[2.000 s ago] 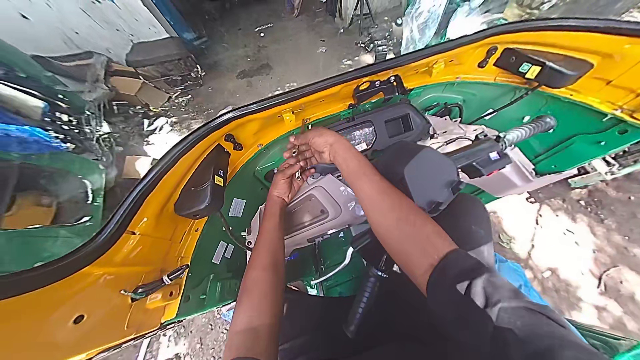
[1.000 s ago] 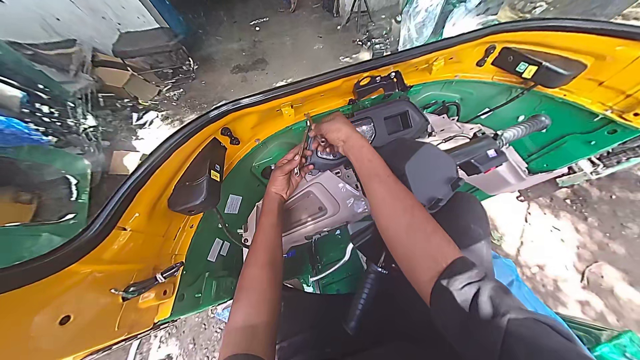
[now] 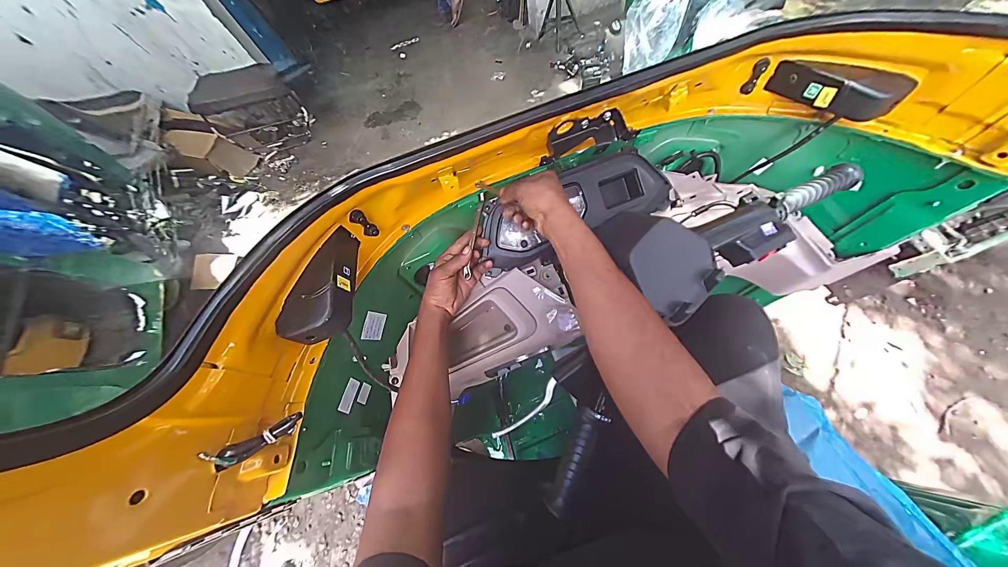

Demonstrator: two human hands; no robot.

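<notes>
My left hand (image 3: 455, 276) grips a slim metal wrench (image 3: 476, 228), held nearly upright at the left edge of the instrument cluster (image 3: 520, 235). Over the upper part of that cluster is my right hand (image 3: 534, 198), its fingers curled around a small, thin item whose tip points left; what it is cannot be made out. Below my left hand lies the beige dashboard panel (image 3: 504, 315) with a recessed tray. A black bracket (image 3: 587, 132) is fixed above the cluster, on the yellow body frame (image 3: 449, 179).
Black mirror-like housings sit at the left (image 3: 319, 291) and upper right (image 3: 839, 88). The handlebar grip (image 3: 823, 187) projects at right, beside a dark grey cover (image 3: 657, 264). Cable ends (image 3: 256, 442) stick out at lower left. Cardboard (image 3: 209, 150) and scrap lie beyond the black-edged frame.
Two seconds ago my hands were together over the cluster; now they are slightly apart. The wrench shows plainly in my left hand.
</notes>
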